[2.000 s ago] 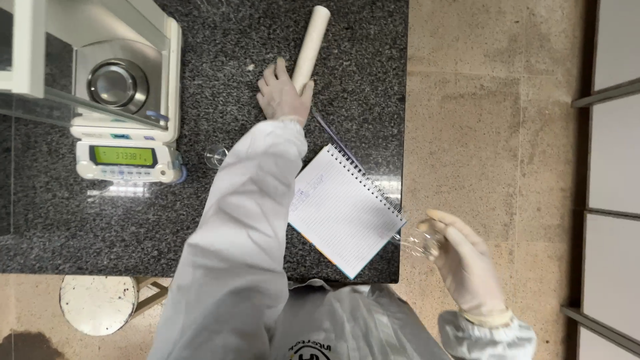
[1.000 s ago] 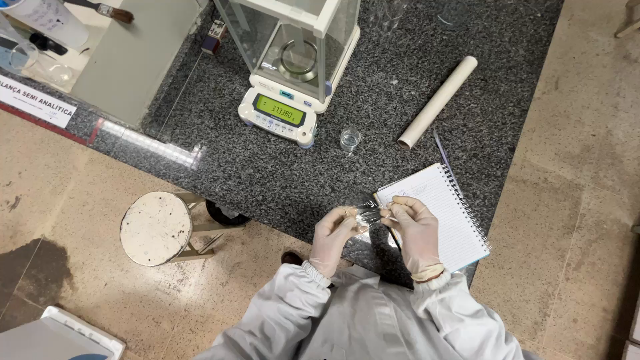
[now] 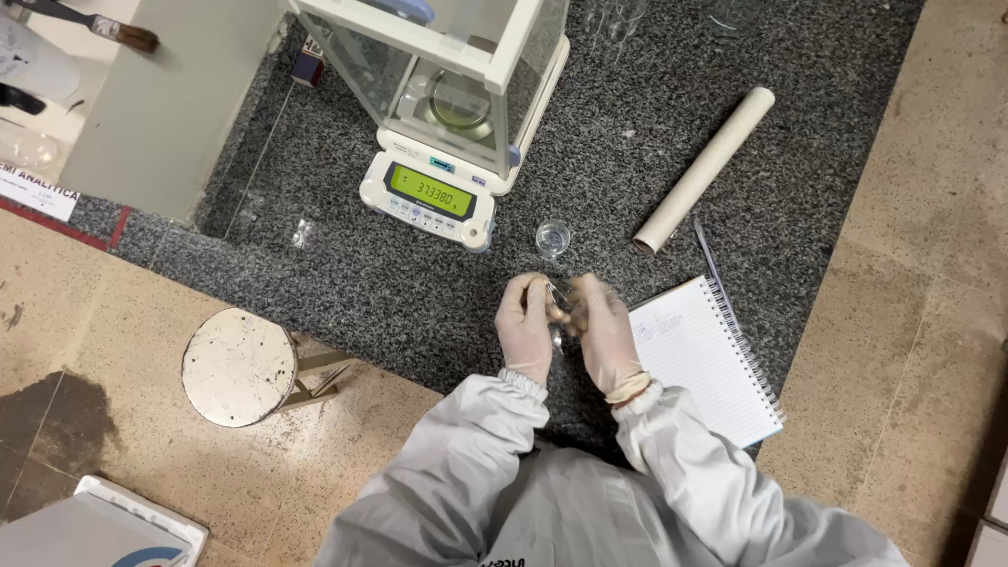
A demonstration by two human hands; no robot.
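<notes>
My left hand [image 3: 528, 324], in a pale glove, grips a small clear glass-like piece [image 3: 556, 294] between thumb and fingers. Close against its right side is my right hand [image 3: 605, 331], also gloved, its fingertips blurred, so its grip on the piece is unclear. Just above the hands, a small clear glass dish [image 3: 553, 239] stands on the dark granite counter. An analytical balance [image 3: 429, 197] with a lit display and a glass draft shield is at the upper left of the hands. An open spiral notebook [image 3: 697, 370] with handwriting lies by my right wrist.
A pale cylindrical roll [image 3: 705, 169] and a pen [image 3: 715, 264] lie right of the dish. Clear glassware [image 3: 618, 20] stands at the top. A small box [image 3: 309, 63] is behind the balance at left. Beyond the counter's front edge is a round stool [image 3: 239, 367].
My left hand has left the pale roll, where it was two seconds ago. My right hand, then beyond the notebook with a clear piece, has come beside the left. The view has shifted.
</notes>
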